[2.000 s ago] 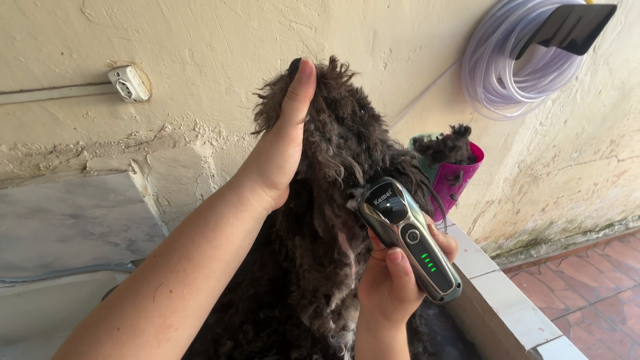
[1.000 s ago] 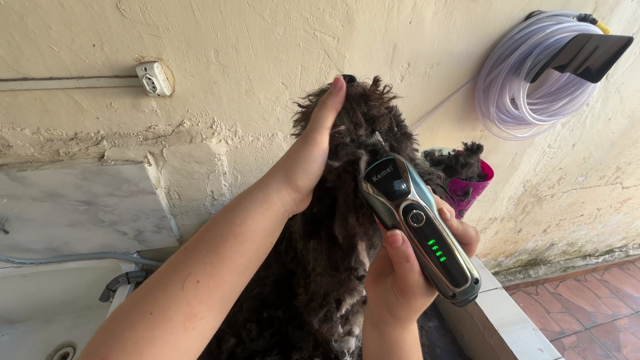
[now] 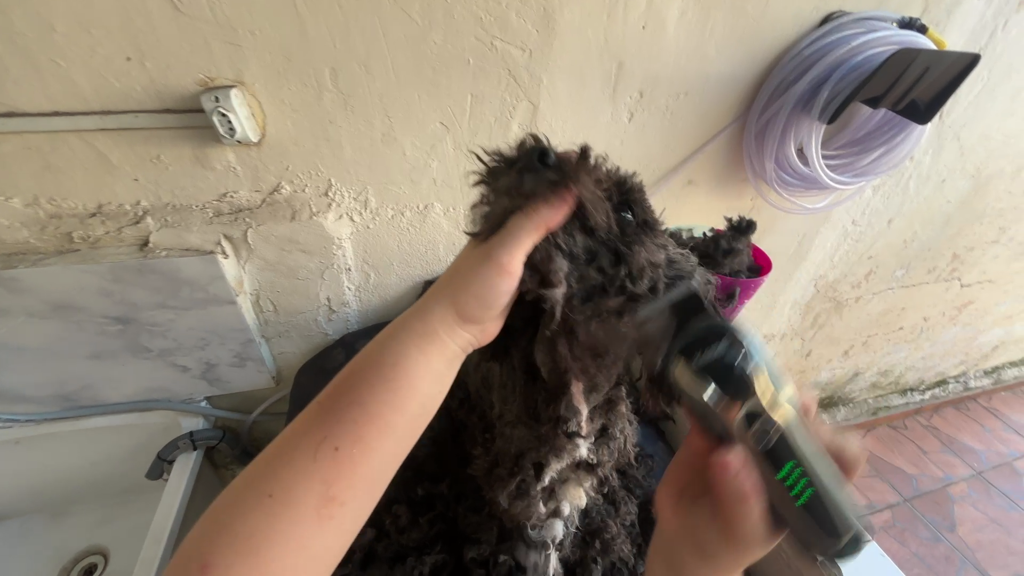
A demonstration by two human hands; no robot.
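Observation:
A dog with dark curly fur (image 3: 592, 344) faces me, its muzzle tipped up. My left hand (image 3: 500, 268) grips the side of the muzzle, thumb in the fur below the nose and the other fingers hidden. In my right hand (image 3: 744, 480) is a cordless hair clipper (image 3: 768, 424), blurred by motion, with green lights lit on its body. The clipper's head is at the right edge of the dog's neck fur; whether it touches cannot be told. Paler, matted tufts run down the dog's chest.
Behind the dog, a pink container (image 3: 744, 284) holds dark cut fur. A coiled clear hose (image 3: 800, 136) hangs on the wall beside a dark flat object (image 3: 912, 84). At left are a wall socket (image 3: 232, 116) and a basin (image 3: 56, 488) with a drain. Reddish floor tiles (image 3: 944, 472) lie at right.
The clipper has moved down and to the right, off the front of the dog's neck. My left hand sits lower on the muzzle, and the nose and one eye now show.

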